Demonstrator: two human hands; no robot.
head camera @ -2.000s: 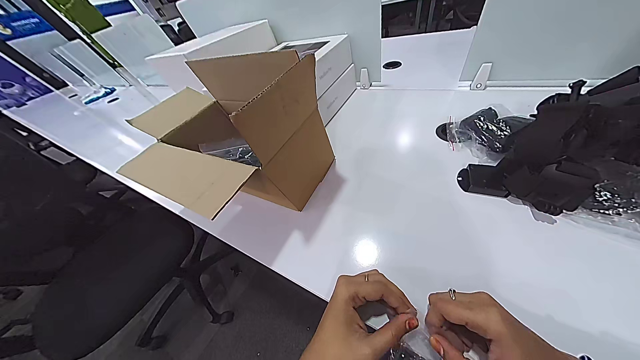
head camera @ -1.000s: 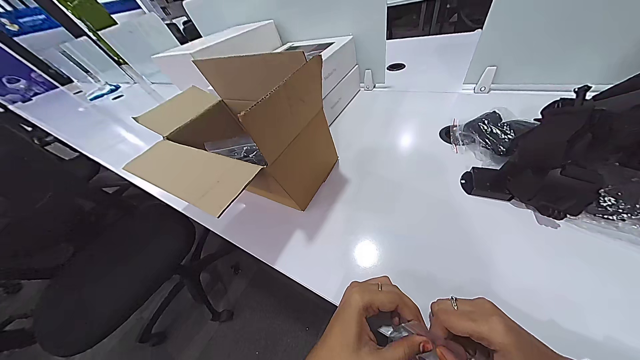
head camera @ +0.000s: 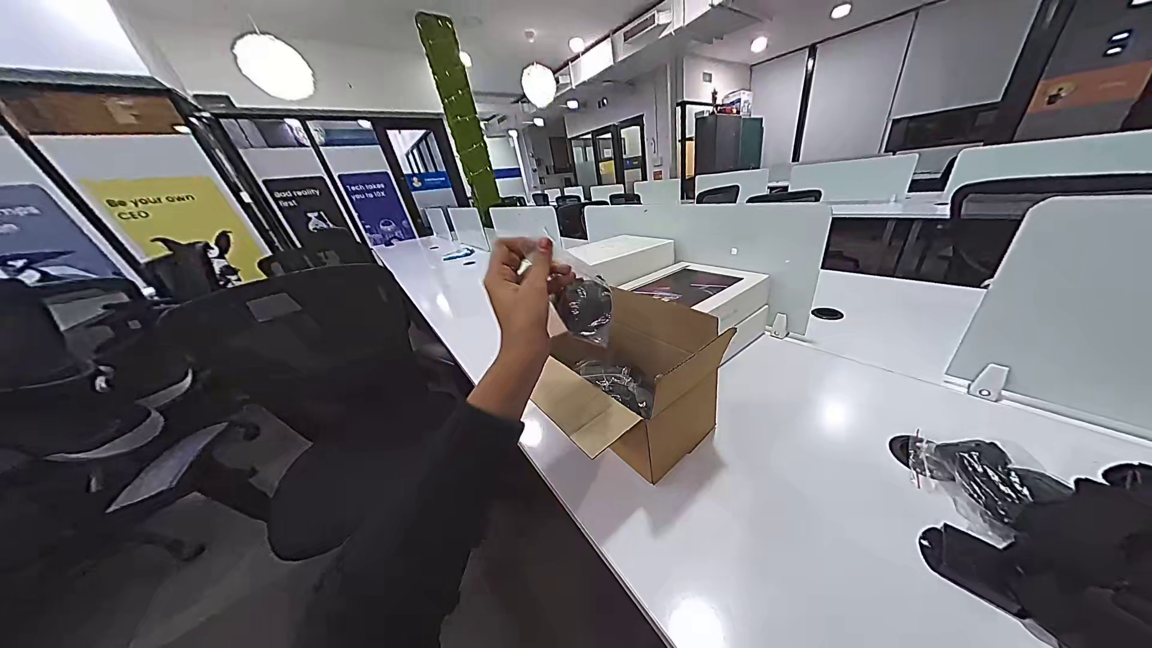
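Observation:
My left hand (head camera: 526, 288) is raised over the left side of an open cardboard box (head camera: 679, 432). Its fingers pinch the top of a small clear plastic bag (head camera: 589, 310) with a dark round item inside, which hangs above the box's opening. Inside the box lie dark items in clear plastic (head camera: 616, 382). The box stands on a white desk (head camera: 792, 504) with its flaps folded outward. My right hand is out of view.
White boxes (head camera: 751, 292) stand behind the cardboard box, against a desk divider (head camera: 792, 243). Black gear (head camera: 1080, 549) and a plastic-wrapped dark item (head camera: 985, 477) lie at the right. A black office chair (head camera: 315, 405) stands left of the desk.
My left hand has gone from the desk's near edge up to the cardboard box, holding the small bag. My right hand has left the view. The view has swung up and left.

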